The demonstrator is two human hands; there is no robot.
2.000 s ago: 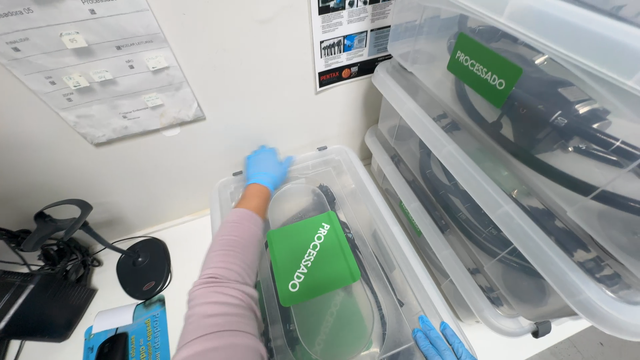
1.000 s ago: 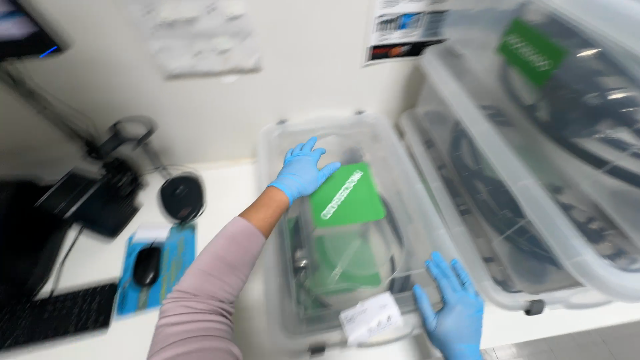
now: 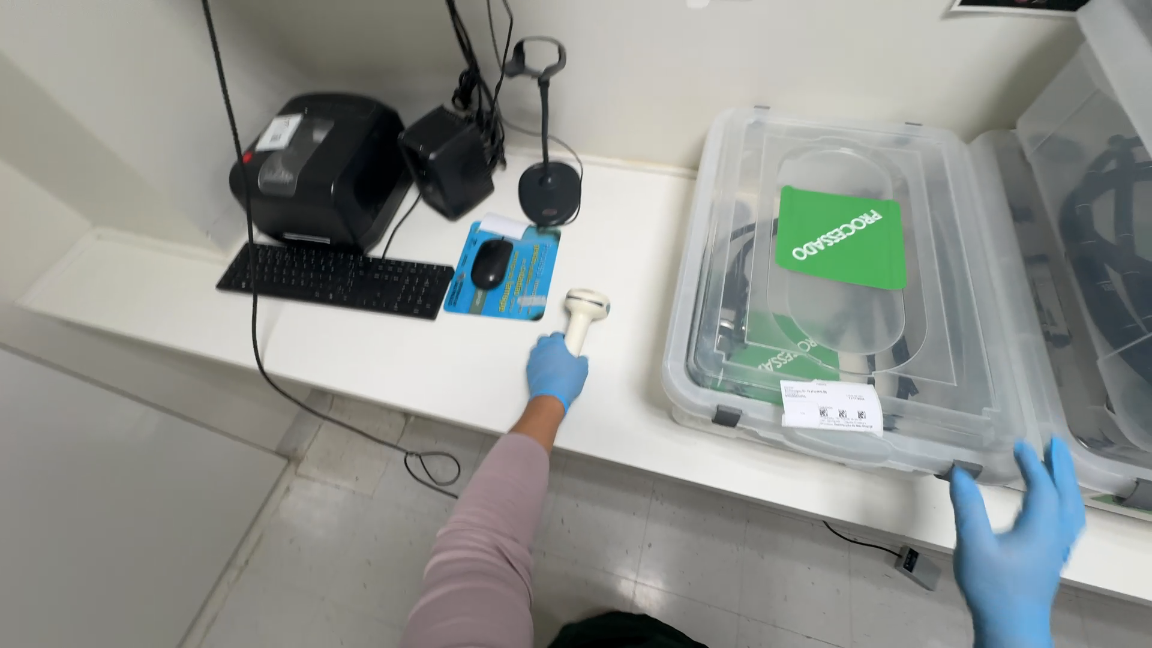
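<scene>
My left hand (image 3: 557,371), in a blue glove, is closed around the handle of a white handheld barcode scanner (image 3: 586,308) at the counter's front part. My right hand (image 3: 1021,531), also gloved, has its fingers spread near the front right corner of a clear plastic bin with a lid (image 3: 711,270); whether it touches the bin I cannot tell. A green card (image 3: 841,238) with writing lies on the lid, and a white printed label (image 3: 831,407) is at its front edge. Dark tubing shows dimly through the plastic.
Left on the white counter (image 3: 630,360) are a black label printer (image 3: 319,171), a keyboard (image 3: 337,279), a mouse (image 3: 491,264) on a blue mouse pad (image 3: 540,292) and a black scanner stand (image 3: 549,193). More clear bins (image 3: 1035,234) stand at right. A black cable (image 3: 255,333) hangs at left.
My left hand has moved from the bin's lid to the left and now holds the scanner. My right hand remains near the bin's front right corner. The view has swung left.
</scene>
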